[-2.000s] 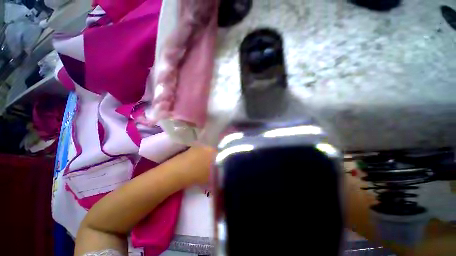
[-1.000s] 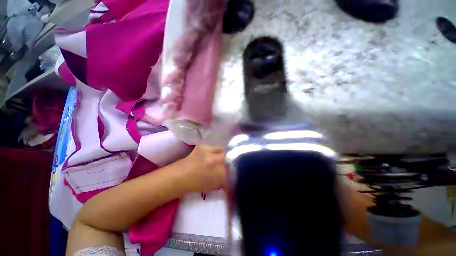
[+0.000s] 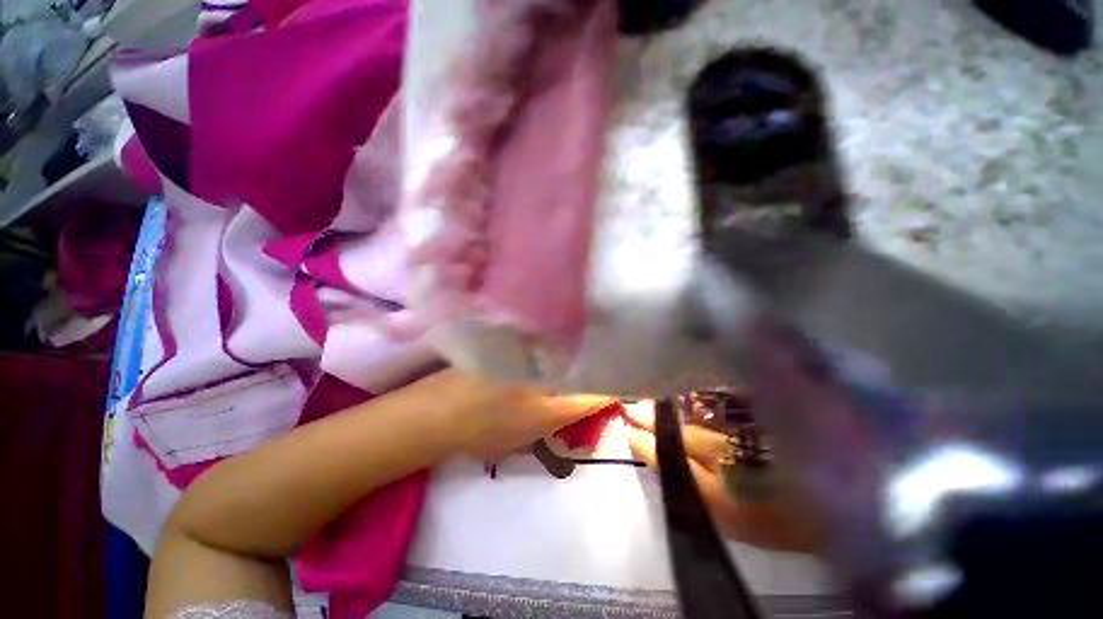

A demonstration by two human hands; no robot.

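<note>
The magenta and pale garment panels (image 3: 278, 121) lie heaped left of the machine head. My left hand (image 3: 514, 417) rests low under the head, its fingertips at a small magenta fabric edge (image 3: 589, 426) in the lamp glare. My right hand (image 3: 702, 466) is partly visible right of the glare, fingers pointing to the same spot; the machine head hides much of it. The needle and presser foot area (image 3: 641, 414) is washed out by light. Whether either hand grips the cloth cannot be made out.
The white machine head (image 3: 968, 157) fills the upper right, with a blurred chrome guard (image 3: 968, 484) very close. A dusty-pink strip (image 3: 544, 194) hangs on it. A dark bar (image 3: 698, 532) crosses the bed. A grey marked strip (image 3: 520, 595) runs along the front edge. Dark-red cloth (image 3: 48, 484) is at left.
The view has shifted, so the chrome guard now stands further right and the lit needle area and right-hand fingers show. My left hand appears further right; the heaped panels look little changed.
</note>
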